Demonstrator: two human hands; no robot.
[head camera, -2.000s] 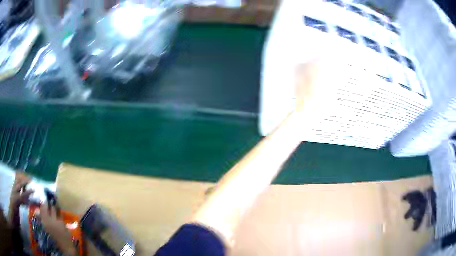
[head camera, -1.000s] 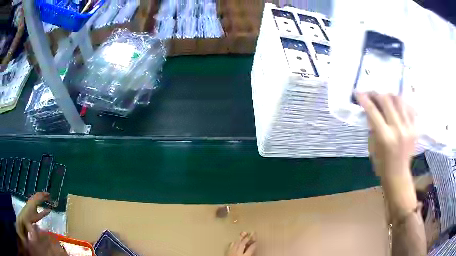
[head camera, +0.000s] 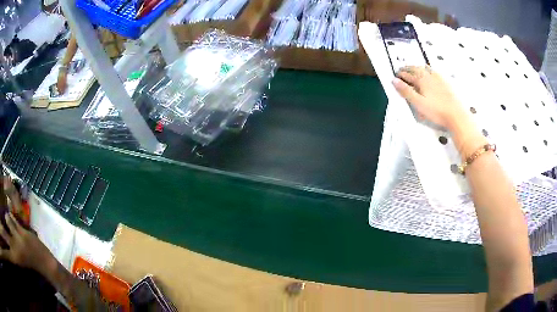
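The top white blister tray (head camera: 519, 85), with small dark holes, lies slightly askew on a tall white tray stack (head camera: 421, 207) at the right. One phone middle frame (head camera: 403, 44), with a dark upper end and a pale middle, lies at the tray's far left corner. My right hand (head camera: 427, 94), with a bracelet on the wrist, reaches over the tray from the lower right. Its thumb and fingers are closed on the near end of the frame and hide that end. My left hand is out of the picture.
Crumpled clear plastic packs (head camera: 214, 85) lie across the green bench behind a pale post (head camera: 110, 79). A blue basket (head camera: 125, 18) hangs above. Several upright frames (head camera: 55, 177), another person's hands (head camera: 24, 244) and an orange basket (head camera: 101, 283) are at left. Cardboard (head camera: 214, 280) lies in front.
The view has turned left. My right hand and the frame have moved to the tray's far left corner, and the tray now covers the filled pockets. My left hand has left the picture.
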